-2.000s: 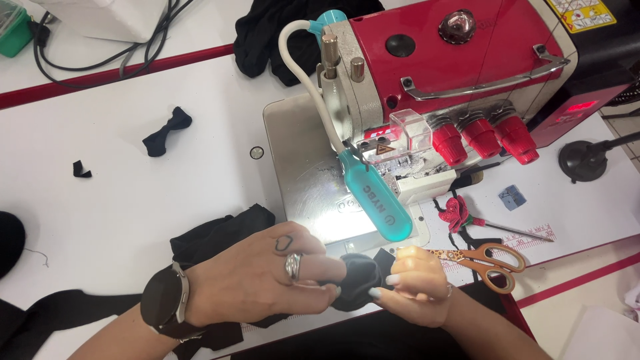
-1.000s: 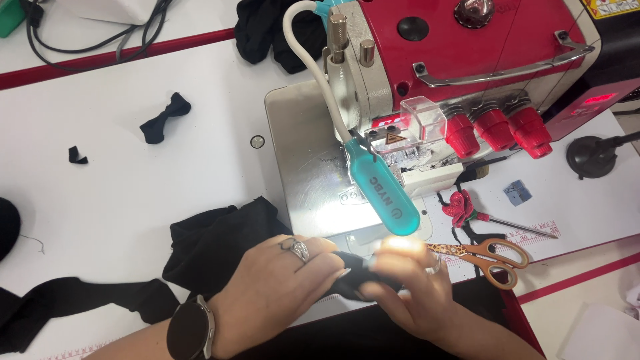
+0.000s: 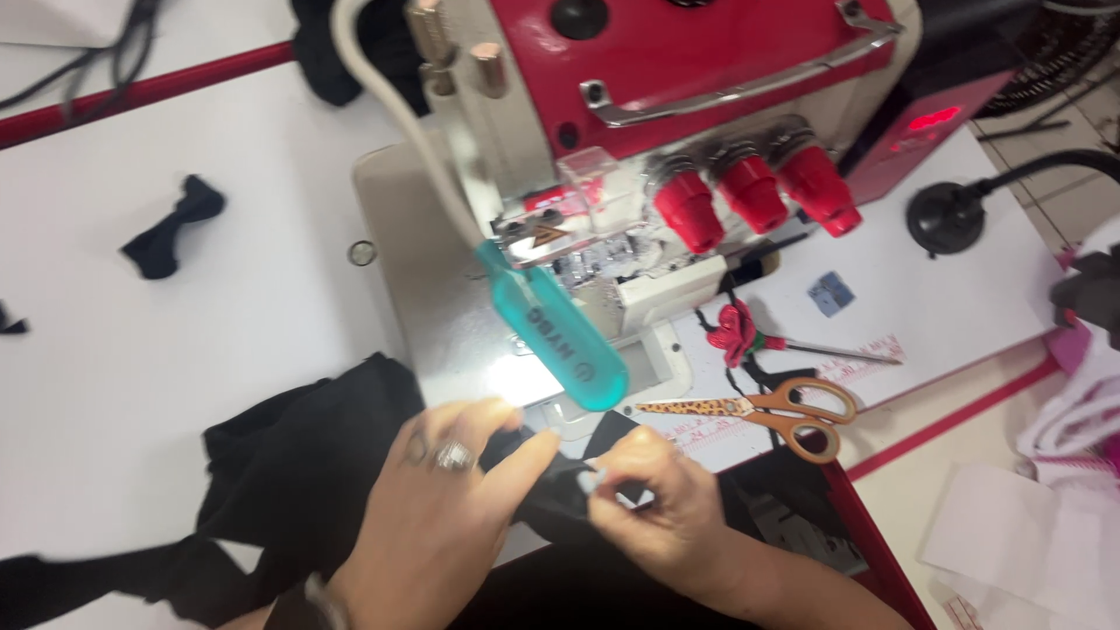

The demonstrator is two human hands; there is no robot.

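Observation:
My right hand [image 3: 656, 507] pinches black fabric [image 3: 560, 490] between thumb and fingers, near the table's front edge. Just left of it, my left hand [image 3: 446, 499], blurred, has thumb and fingers apart over the same fabric; whether it grips any is unclear. More black fabric [image 3: 306, 446] lies bunched left of that hand. Behind both hands stands a red and white overlock sewing machine [image 3: 700, 70], a teal lamp [image 3: 560, 337] lighting its metal plate. Orange-handled scissors [image 3: 752, 409] lie right of the lamp. A black fabric bow [image 3: 175, 227] rests at the left.
Beyond the scissors are a red fabric rose [image 3: 733, 332], a thin metal tool [image 3: 840, 353] and a small blue square [image 3: 830, 293]. A black lamp base [image 3: 945, 219] stands at the right. Black fabric [image 3: 341, 52] lies behind the machine plate. White material [image 3: 1006, 525] sits lower right.
The left hand's fingers have spread from their earlier closed position on the black fabric. The right hand still holds fabric. The view has shifted closer to the machine.

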